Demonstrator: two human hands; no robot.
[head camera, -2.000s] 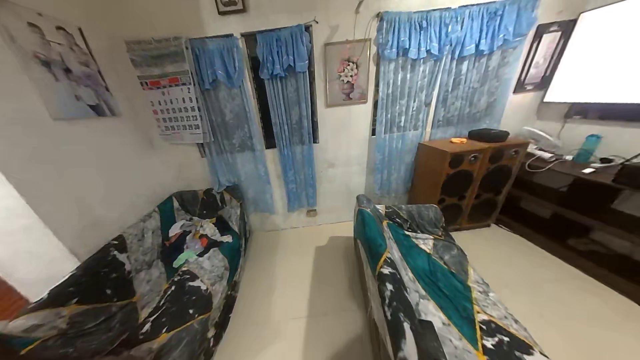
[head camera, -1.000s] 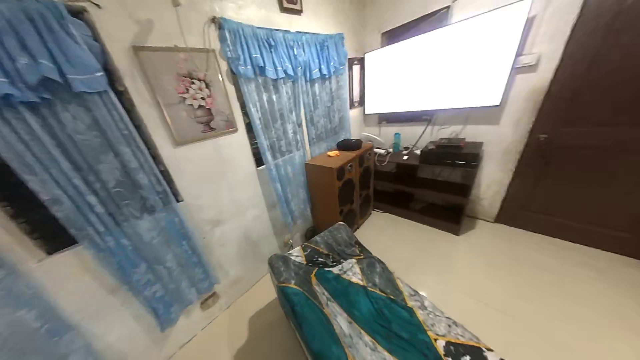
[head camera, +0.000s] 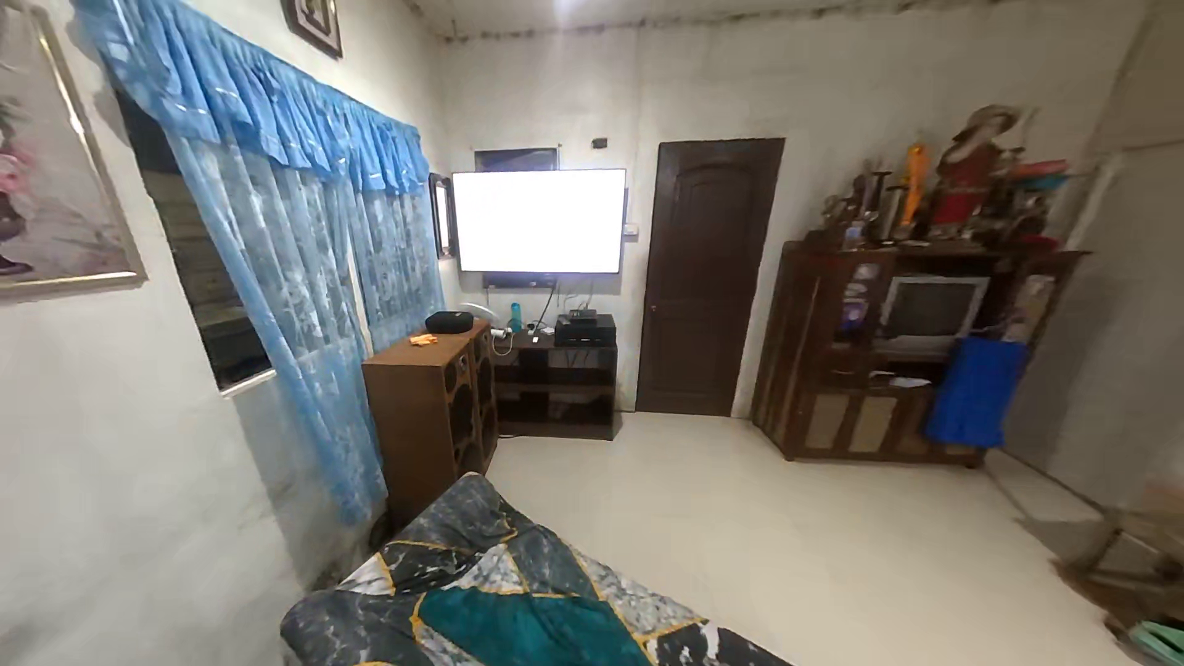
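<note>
Neither my left hand nor my right hand shows in the head view. Nearest to me, at the bottom, is a sofa with a patterned cover (head camera: 527, 620) in teal, grey, black and white. Beyond it, wooden speaker cabinets (head camera: 416, 398) stand beside blue curtains (head camera: 305, 250). On top of them lie a black case or device (head camera: 450, 322) and a small orange item (head camera: 424, 340). A lit flat television (head camera: 539, 222) hangs on the wall above a dark shelf unit (head camera: 555, 430), which bears a black box-shaped device (head camera: 585, 330) and a blue-green bottle (head camera: 515, 317).
A dark wooden door (head camera: 710, 277) is closed in the far wall. To its right stands a wooden cabinet (head camera: 805, 333) with an old television (head camera: 930, 314), a hanging blue cloth (head camera: 977, 393) and a figurine (head camera: 967, 180) on top. Pale floor (head camera: 786, 536) lies between the sofa and the cabinet.
The view has swung far to the right. The second patterned sofa and the wall calendar have left the view, and the door and the wooden cabinet now show in full.
</note>
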